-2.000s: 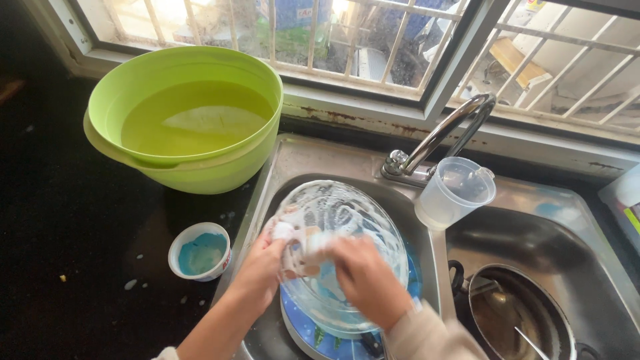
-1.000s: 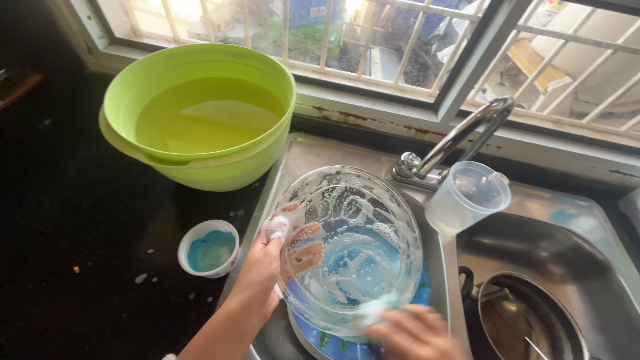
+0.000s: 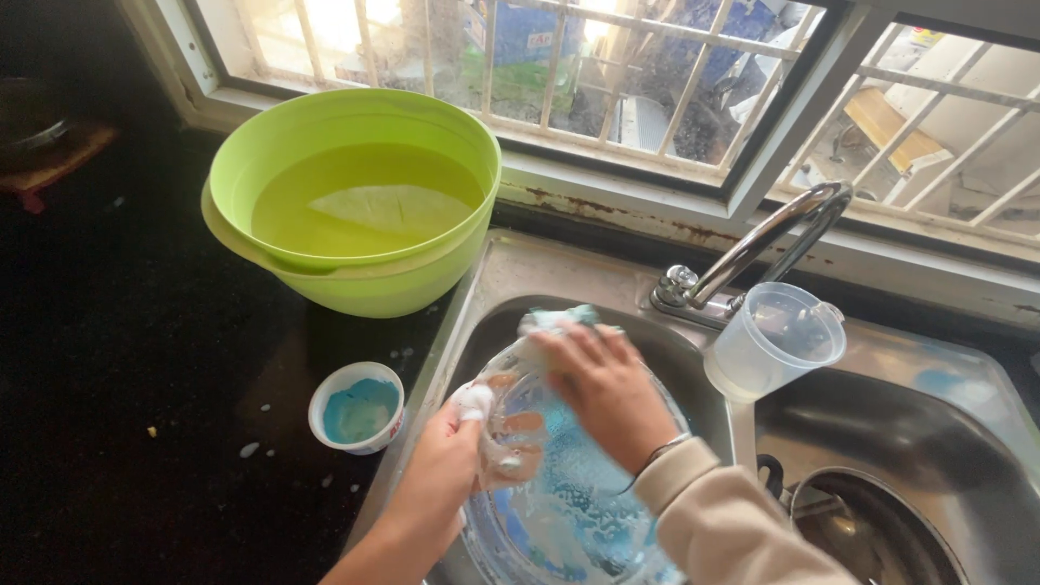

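Observation:
A soapy clear glass bowl (image 3: 569, 479) is tilted over the left basin of a steel sink. My left hand (image 3: 479, 447) grips its left rim, thumb covered in foam and fingers seen through the glass. My right hand (image 3: 605, 382), slightly blurred, presses a foamy sponge or scrubbing cloth (image 3: 561, 318) to the bowl's far rim. Something blue lies beneath the bowl, partly hidden. Left of the sink stands a small white tub (image 3: 356, 408) holding blue dishwashing paste or soap.
A large green plastic tub (image 3: 390, 284) of liquid stands at the back of the black counter. A chrome faucet (image 3: 764, 244) rises behind the sink. A clear plastic jug (image 3: 776, 341) stands on the divider between the basins. The right basin holds a dark pan (image 3: 877, 528). Behind is a barred window.
My right hand has moved with the scrubber from the bowl's near right side to its far rim. My left hand still holds the left rim.

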